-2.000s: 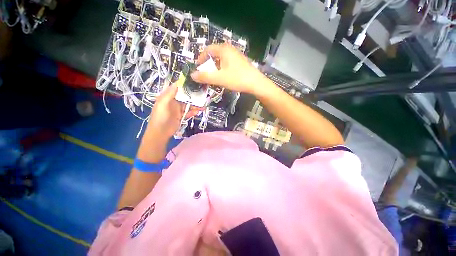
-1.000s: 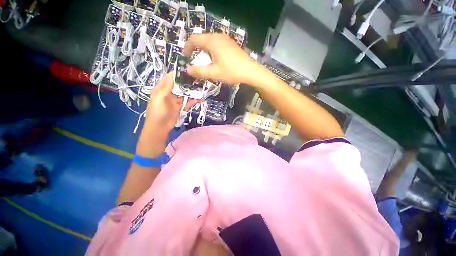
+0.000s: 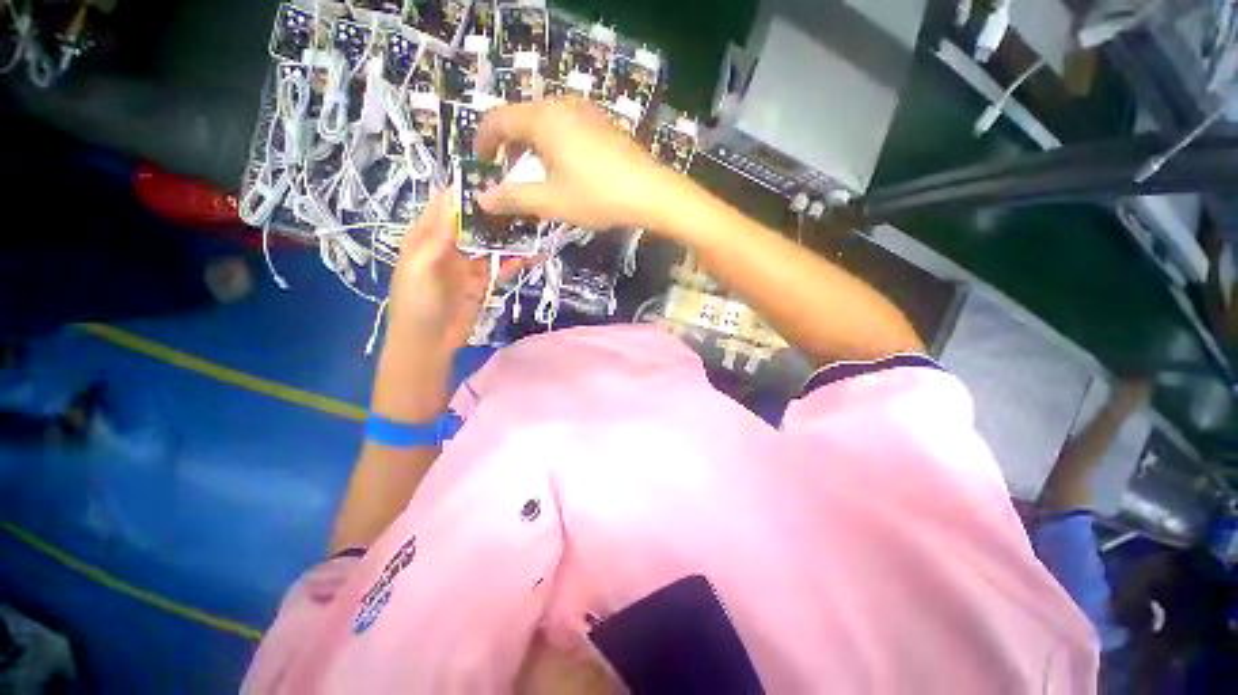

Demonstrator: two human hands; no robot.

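Note:
My left hand (image 3: pixel 437 278), with a blue strap on the wrist, holds a circuit board unit (image 3: pixel 478 217) by its lower left side over the tray. The board's dark face with small parts is towards me, and a white cable hangs below it. My right hand (image 3: pixel 550 160) is at the board's upper right, with fingertips at the board and a small white piece (image 3: pixel 526 170) at the fingers. Whether it grips that piece is hard to tell. The tray of units (image 3: pixel 258 156) holds rows of boards with bundled white cables (image 3: pixel 333 109) trailing towards me.
A cream test fixture (image 3: pixel 720 314) lies right of the tray. Behind it stands a silver-grey bench tester (image 3: pixel 811 95). A dark bar and white cables are at upper right. A neighbouring person's arm (image 3: pixel 1093 441) shows at right. A red item (image 3: pixel 183 197) is left of the tray.
Both hands and the board have shifted slightly left in the picture. The board now shows more of its dark face than two seconds ago. The neighbouring arm at right has moved slightly.

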